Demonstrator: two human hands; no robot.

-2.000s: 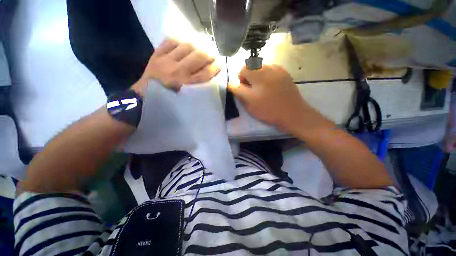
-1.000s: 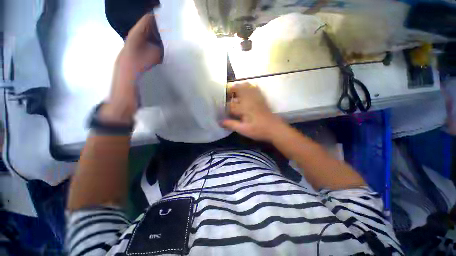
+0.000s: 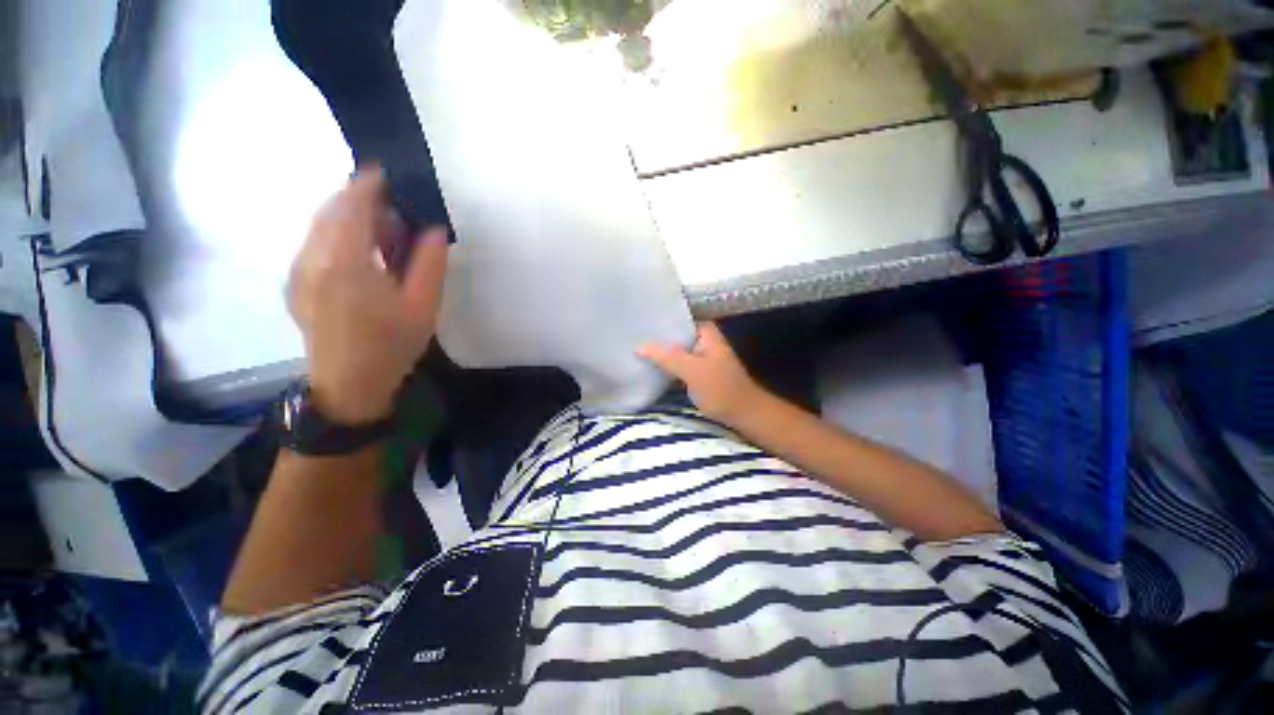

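Observation:
A white fabric panel lies from the lit needle area down over the table's front edge to my lap. A black fabric panel lies along its left side. My left hand, blurred, is over the lower end of the black panel, thumb and fingers apart; I see nothing gripped in it. My right hand pinches the white panel's lower right edge between thumb and fingers, just off the table's front edge. The presser foot area is at the top and unclear.
Black-handled shears lie on the white table at the right, blades pointing away. A blue plastic crate stands under the table at the right. White and black cut pieces lie at the left table edge.
My right hand has moved down along the panel's edge, towards my lap. My left hand has come down and opened. The white panel now lies flatter and further towards me.

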